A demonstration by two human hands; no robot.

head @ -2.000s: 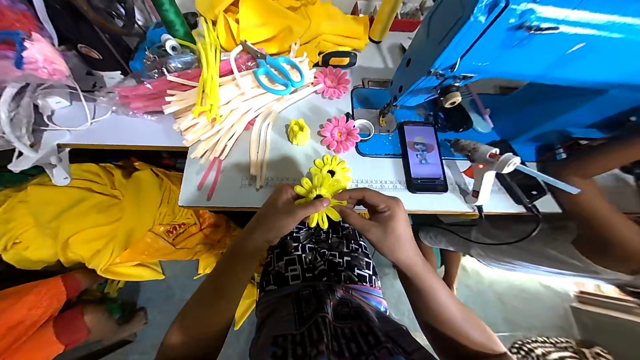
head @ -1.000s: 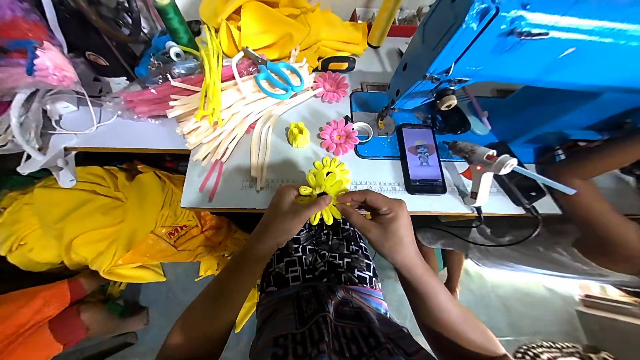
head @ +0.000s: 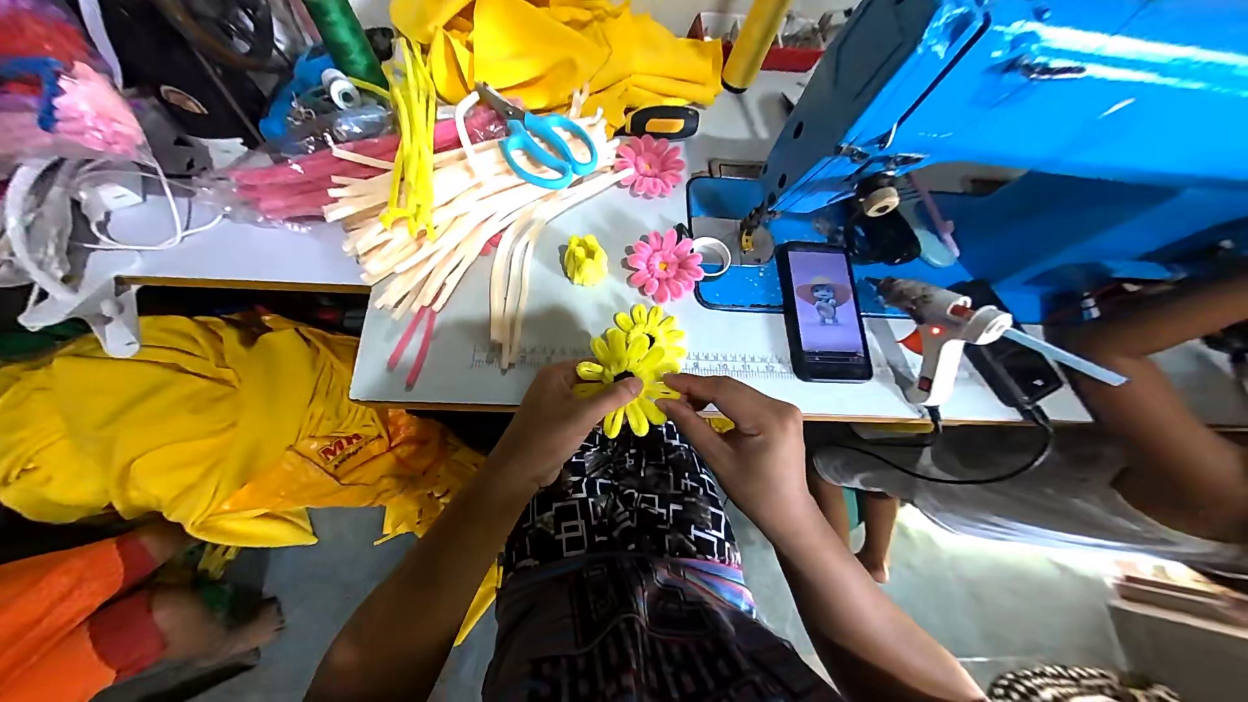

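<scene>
My left hand [head: 561, 419] grips a yellow pipe-cleaner flower [head: 634, 380] with a dark centre, its thumb lying over the lower left petals. The fingertips of my right hand [head: 746, 439] pinch a petal at the flower's right side. A second yellow flower [head: 651, 327] shows just behind it, at the table edge. Farther back on the white table lie a small yellow-green flower [head: 585, 260], a pink flower [head: 664, 265] and another pink flower [head: 650, 166]. Blue-handled scissors [head: 548, 146] rest on a heap of cream pipe cleaners [head: 419, 239].
A blue sewing machine [head: 936, 107] stands at right behind a phone [head: 827, 312] and a hot glue gun [head: 946, 336] with a cord. A tape roll [head: 712, 256] lies near the pink flower. Yellow cloth [head: 175, 419] hangs at left. Other people's limbs show at both sides.
The held flower has turned between my hands, and its petals face a little differently. My hands stay near the table edge.
</scene>
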